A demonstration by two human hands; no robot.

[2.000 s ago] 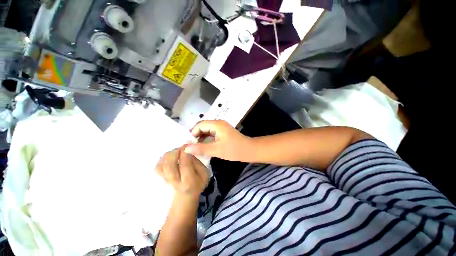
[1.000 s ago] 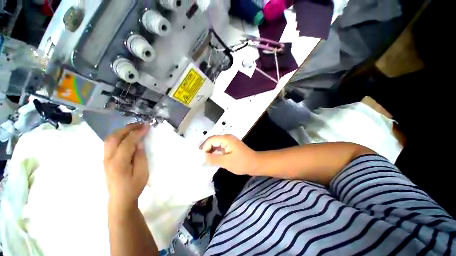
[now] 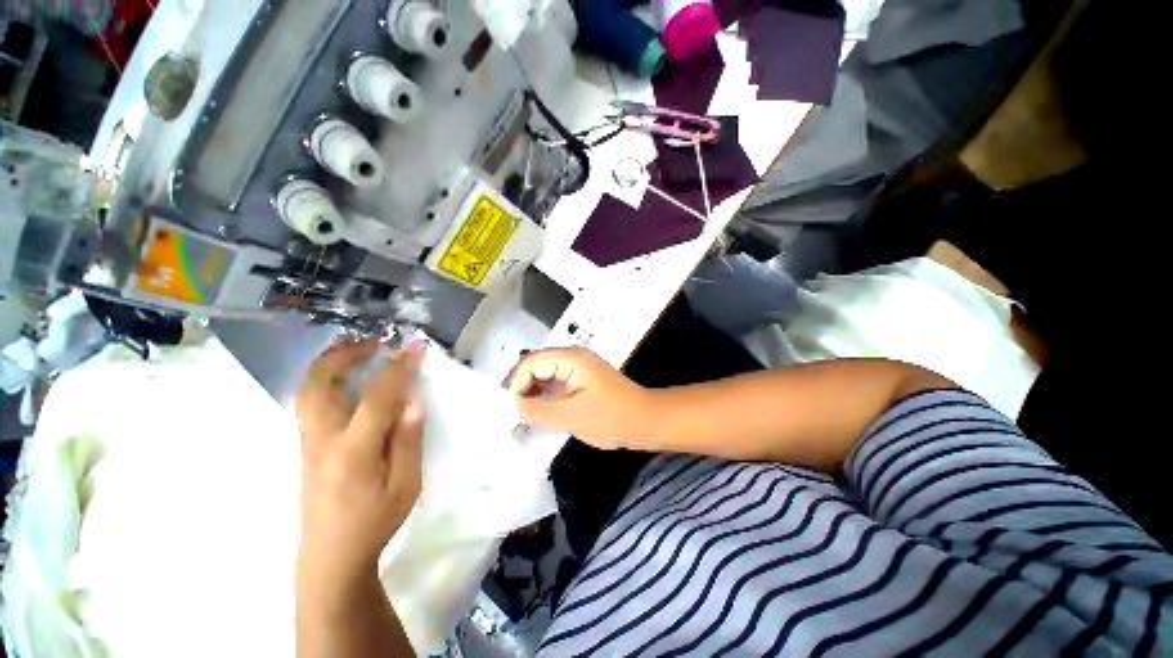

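White cloth [image 3: 193, 476] lies in a large soft heap over the left of the table and runs up to the needle area [image 3: 373, 315] of the overlock machine [image 3: 425, 193]. My left hand [image 3: 360, 450] lies on the cloth just below the needle area, fingers spread and bent, fingertips near the presser foot. My right hand [image 3: 572, 396] pinches the cloth's right edge between thumb and fingers, near the table's front edge. The exact stitch point is blurred.
Maroon scraps [image 3: 637, 229] and pinkish snips [image 3: 669, 124] lie right of the machine. Thread cones [image 3: 695, 28] stand beyond them. Grey fabric [image 3: 823, 154] lies at the far right, and a separate white cloth pile [image 3: 900, 315] below it. A dark object [image 3: 129, 319] is left of the machine.
My left hand has left my right hand and moved up and left to the cloth by the needle area, then slightly right. My right hand has shifted slightly and still pinches the edge.
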